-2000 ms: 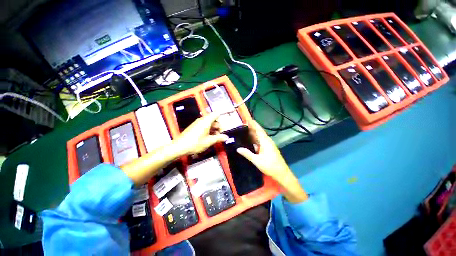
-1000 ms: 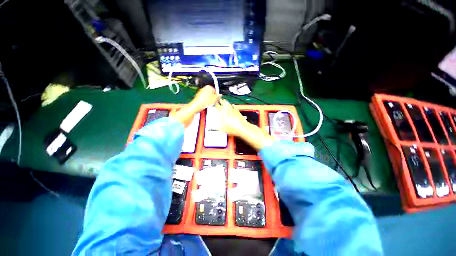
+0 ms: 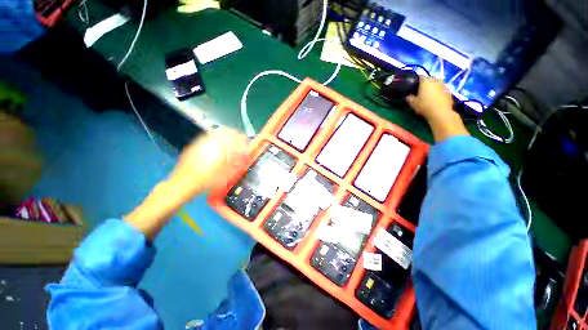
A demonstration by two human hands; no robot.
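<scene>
The orange-red tray [image 3: 371, 118] lies tilted in view on the green bench. Its far row shows a phone with a dim purplish screen [image 3: 307, 121], two phones with white screens [image 3: 345, 145] and a dark one partly behind my right sleeve. The near row holds phones back side up [image 3: 342, 242] with white labels. My left hand [image 3: 213, 158] is blurred at the tray's left edge, beside the end of a white cable [image 3: 245, 106]; whether it holds anything is unclear. My right hand [image 3: 433, 97] grips a black mouse-like object [image 3: 398, 84] below the monitor.
The monitor [image 3: 445, 38] stands at the back right. A loose black phone [image 3: 184, 74] and a white strip [image 3: 218, 47] lie at the back left. Cables loop around the monitor. Part of another orange-red tray [image 3: 574, 283] shows at the lower right edge.
The view has swung left. My hands, close together at the tray's far side before, are now apart: left at the tray's left edge, right on the black object.
</scene>
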